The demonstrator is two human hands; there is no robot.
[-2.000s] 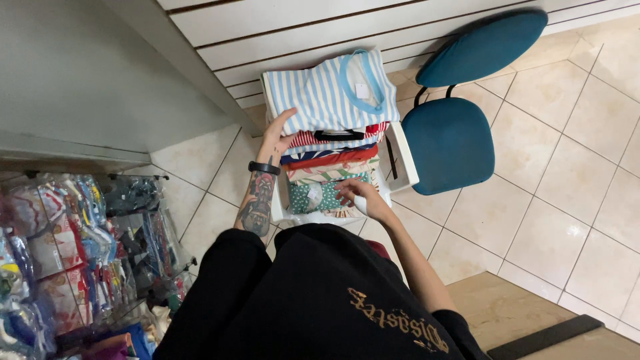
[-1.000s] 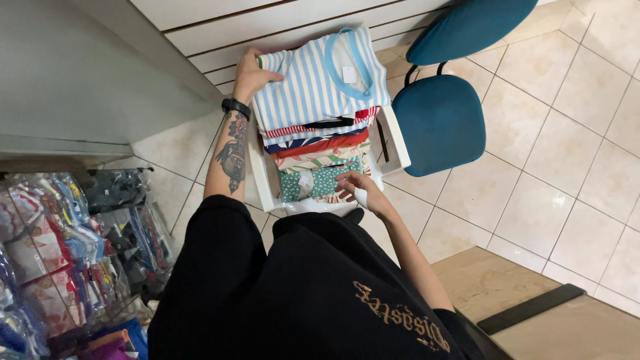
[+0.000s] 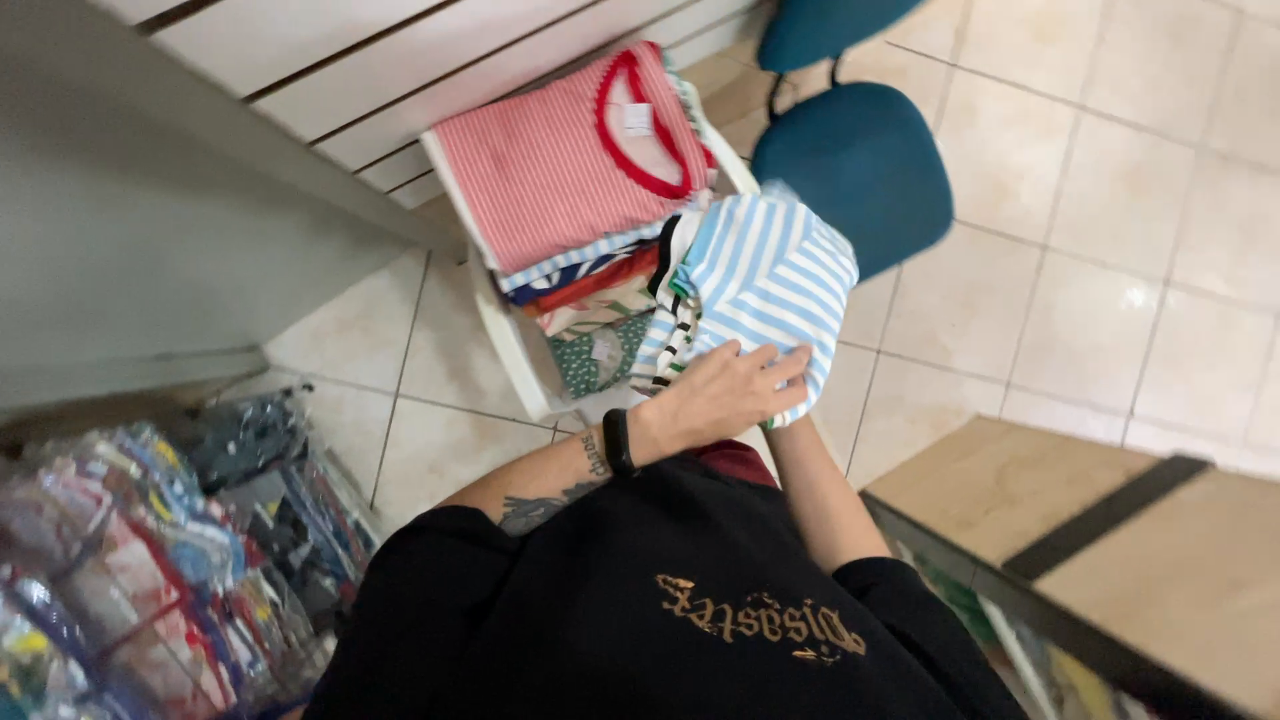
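A blue-and-white striped garment [image 3: 775, 275], folded, lies over my right hand [image 3: 795, 420], which is mostly hidden under it. My left hand [image 3: 735, 395], with a black band at the wrist, rests on its near edge with fingers bent; whether it pinches the cloth I cannot tell. Beside it, a white bin [image 3: 510, 345] holds a red-and-white striped shirt [image 3: 560, 165] with a red collar on top. Below that shirt show folded garments in navy, orange and leaf print, and a green patterned one [image 3: 590, 355]. Black-and-white striped cloth [image 3: 665, 330] lies against the blue-striped garment's left side.
A blue chair [image 3: 855, 165] stands right of the bin, by a white slatted wall panel [image 3: 350, 60]. Plastic-wrapped garments [image 3: 150, 570] fill the lower left. A wooden-topped unit [image 3: 1110, 530] with a black strip is at the lower right, on a tiled floor [image 3: 1040, 230].
The blue-striped garment that lay atop the bin's pile is now at my hands, right of the bin, and the red-striped shirt shows on top. My left hand has moved from the pile's far left corner towards me.
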